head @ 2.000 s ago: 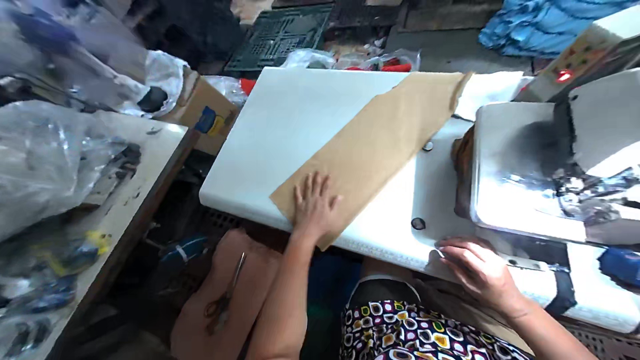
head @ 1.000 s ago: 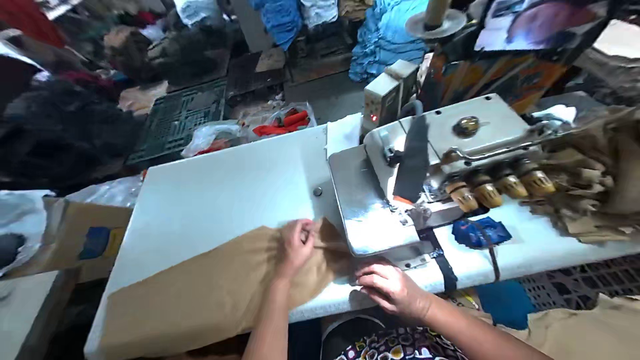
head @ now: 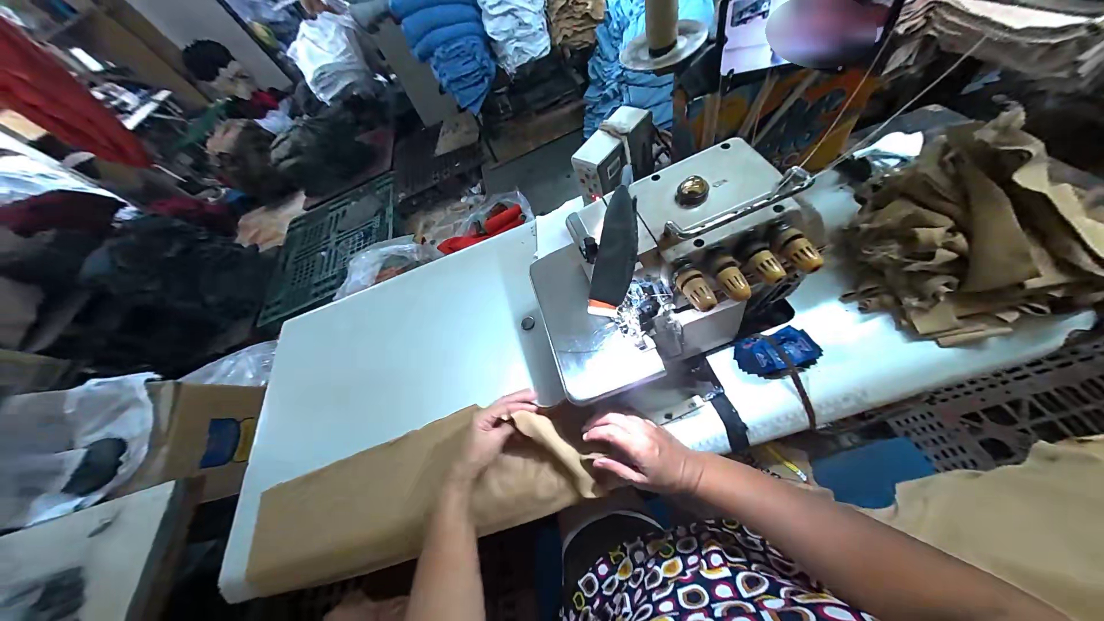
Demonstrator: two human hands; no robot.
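Observation:
A long tan fabric panel (head: 371, 500) lies along the front edge of the white sewing table (head: 388, 336). My left hand (head: 496, 435) grips its upper edge near the right end, fingers curled over the cloth. At that raised, folded end is my right hand (head: 634, 448), fingers bent and touching the fabric; whether it pinches the cloth is hard to tell. Just beyond both hands stands an overlock sewing machine (head: 724, 224), its metal plate (head: 595, 345) lit by a lamp. The fabric is in front of the plate, not under the needle area.
Crumpled tan fabric pieces (head: 975, 233) are heaped right of the machine. A blue packet (head: 778, 351) sits on the table's right part. Behind the table are a green plastic crate (head: 332, 241) and red items (head: 487, 228) in a bag. A cardboard box (head: 190, 431) stands at left.
The view has swung toward the machine. My left hand, flat on the panel two seconds ago, now grips its edge. The panel lies along the front edge, and its right end is lifted between my hands.

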